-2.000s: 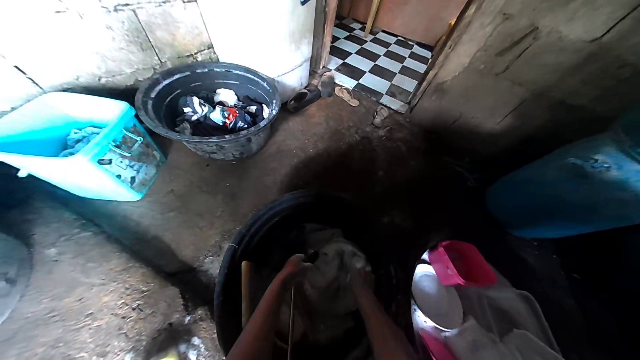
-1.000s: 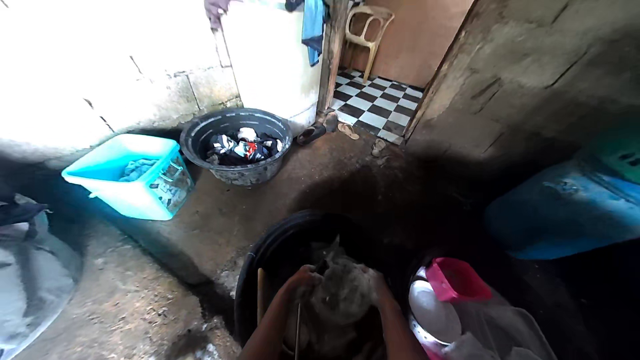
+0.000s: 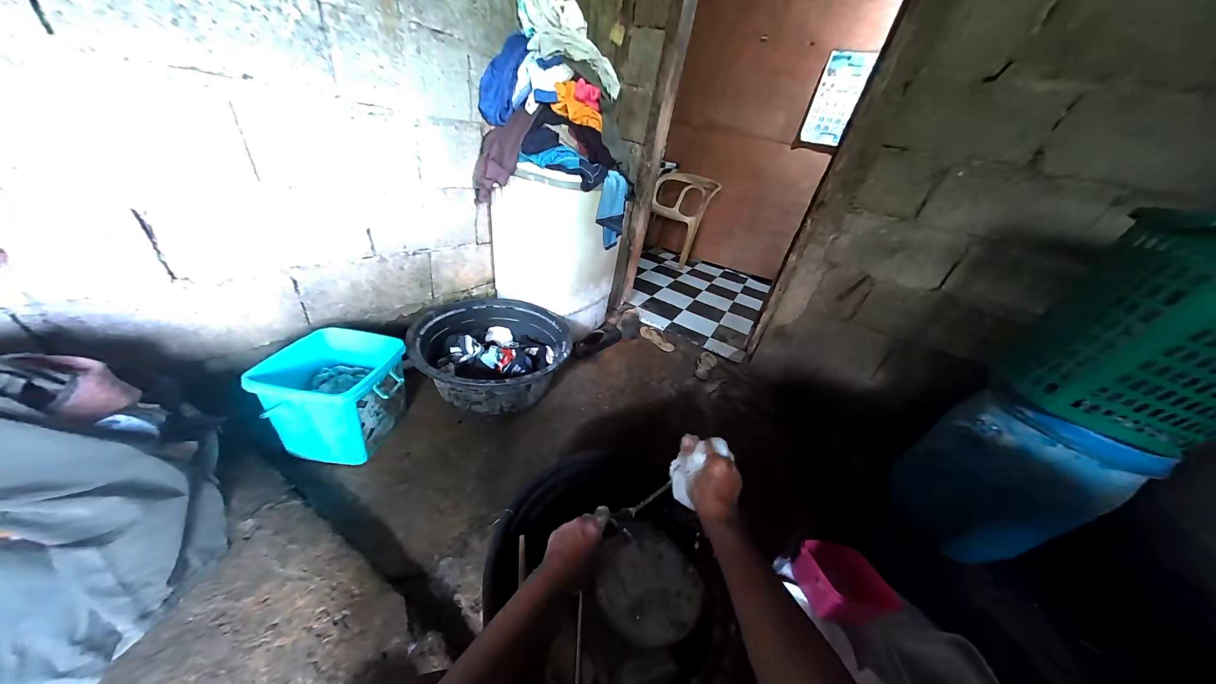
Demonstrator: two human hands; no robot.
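My right hand (image 3: 714, 484) grips a bunched white cloth (image 3: 689, 470), raised over the far right rim of a large black basin (image 3: 508, 532). My left hand (image 3: 575, 549) is closed on the other end of the cloth, and a thin twisted stretch of it runs between the two hands. Below them inside the basin is a rounded greyish surface (image 3: 651, 589), too dark to identify. Two thin sticks (image 3: 522, 560) stand at the basin's left side, near my left forearm.
Beyond are a black tub of clothes (image 3: 489, 394) and a turquoise bin (image 3: 332, 423). Clothes (image 3: 560, 104) are heaped on a white drum (image 3: 551, 247) by a doorway. At right, a pink container (image 3: 845, 584) sits near a blue drum (image 3: 1026, 475) under a green crate (image 3: 1121, 332). Grey fabric lies left.
Both hands have risen from low in the basin and moved apart, the right one farther up and right, with the cloth stretched between them. The view has tilted up.
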